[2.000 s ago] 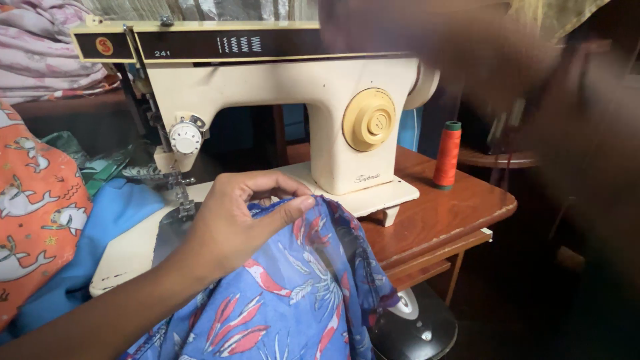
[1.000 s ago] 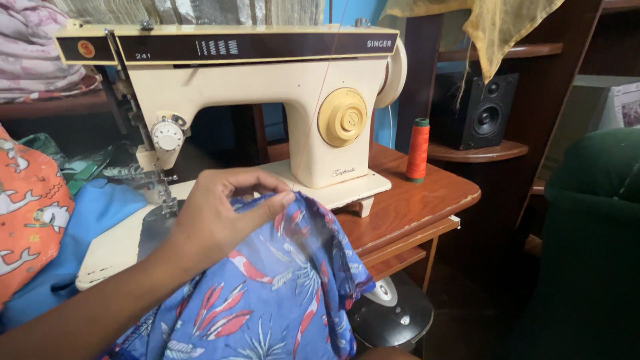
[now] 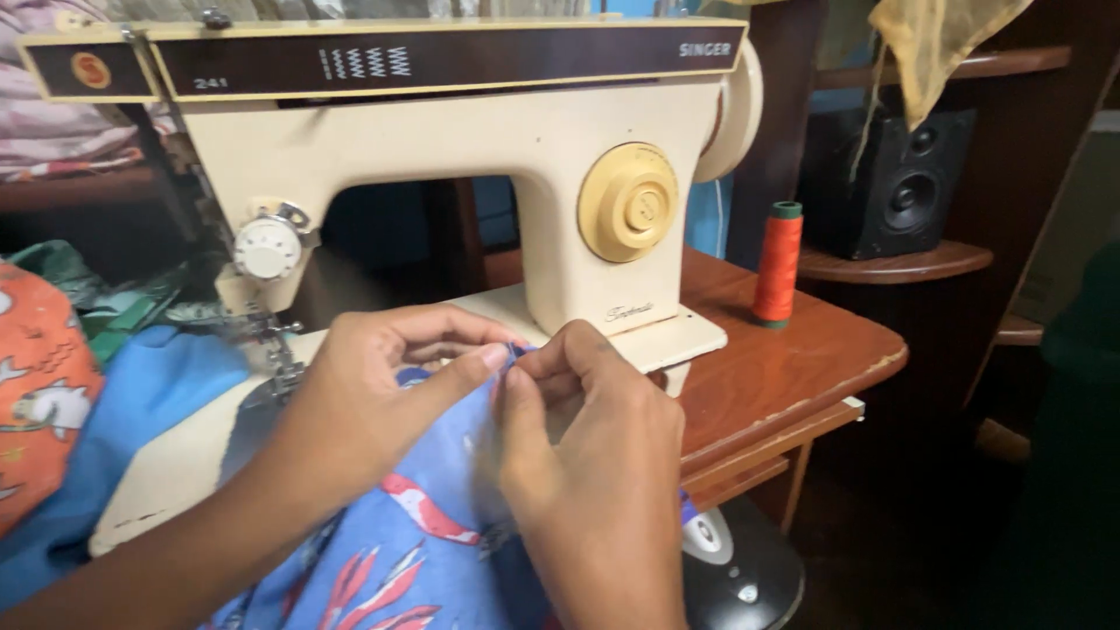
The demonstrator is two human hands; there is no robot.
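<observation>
My left hand [image 3: 394, 385] pinches the edge of a blue printed fabric [image 3: 437, 507] between thumb and fingers. Right beside it, my right hand [image 3: 586, 420] grips the same edge, its fingertips almost touching those of the left. The cloth, with red and white figures, hangs below both hands. Behind them stands a cream Singer sewing machine [image 3: 420, 131]; its presser foot area [image 3: 280, 359] is left of my hands, partly hidden by the left one. Whether a pin or needle is between my fingers cannot be told.
A spool of orange-red thread [image 3: 777, 267] stands on the wooden table [image 3: 787, 376], right of the machine. Orange printed fabric [image 3: 44, 394] and plain blue cloth [image 3: 166, 385] lie at the left. A black speaker [image 3: 892, 184] sits on a shelf behind. A black rounded object [image 3: 744, 560] is below the table.
My right hand, raised and blurred across the upper right two seconds ago, has come down to the fabric edge beside my left hand. The left hand has kept its pinch on the cloth.
</observation>
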